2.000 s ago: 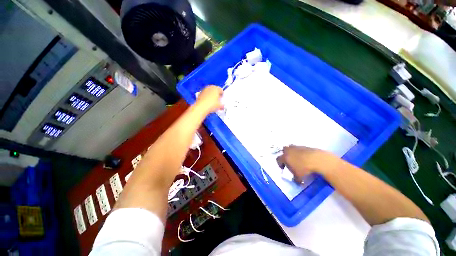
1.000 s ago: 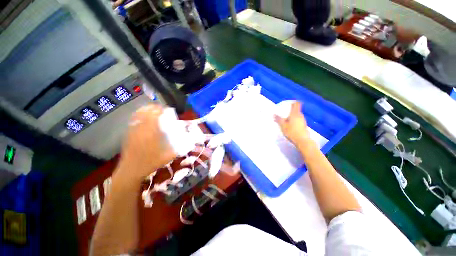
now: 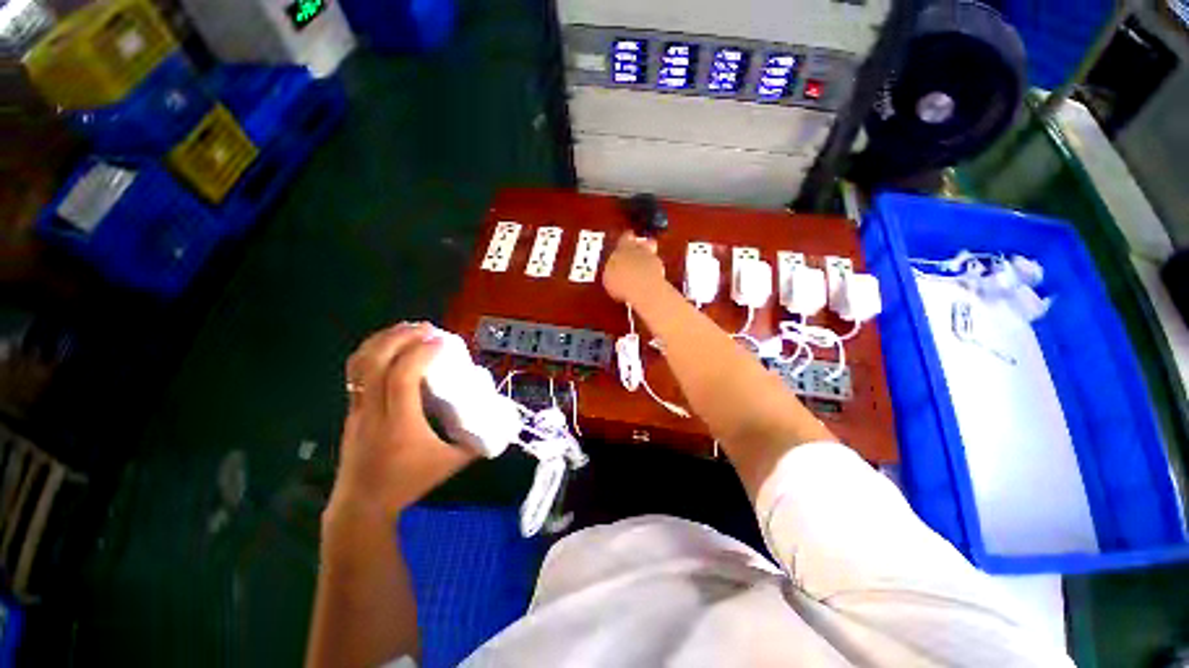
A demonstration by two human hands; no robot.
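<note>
My left hand (image 3: 391, 405) is at the left, off the board's near-left corner, and grips white power adapters (image 3: 472, 398) whose bundled white cords hang to the right. Their exact number is hidden. My right hand (image 3: 635, 270) is at the fourth outlet position of the red-brown board, fingers closed around an adapter mostly hidden under it; its bundled cord (image 3: 630, 360) hangs below. Three AC outlets (image 3: 544, 252) to its left are bare. Several adapters (image 3: 752, 283) sit in the outlets to its right, with cords running to the right grey socket strip (image 3: 819, 380).
The blue tray (image 3: 971, 489) at the right holds a white liner and adapters (image 3: 1011, 281) at its far end. A grey cabinet (image 3: 691, 131) with lit meters and a black fan (image 3: 941, 98) stand behind the board. A small black object (image 3: 644, 213) lies at its far edge. Crates (image 3: 215, 154) stand far left.
The view has swung left onto the board. My right hand has moved from the tray to the outlets. My left hand has left the tray and now holds adapters beside the board.
</note>
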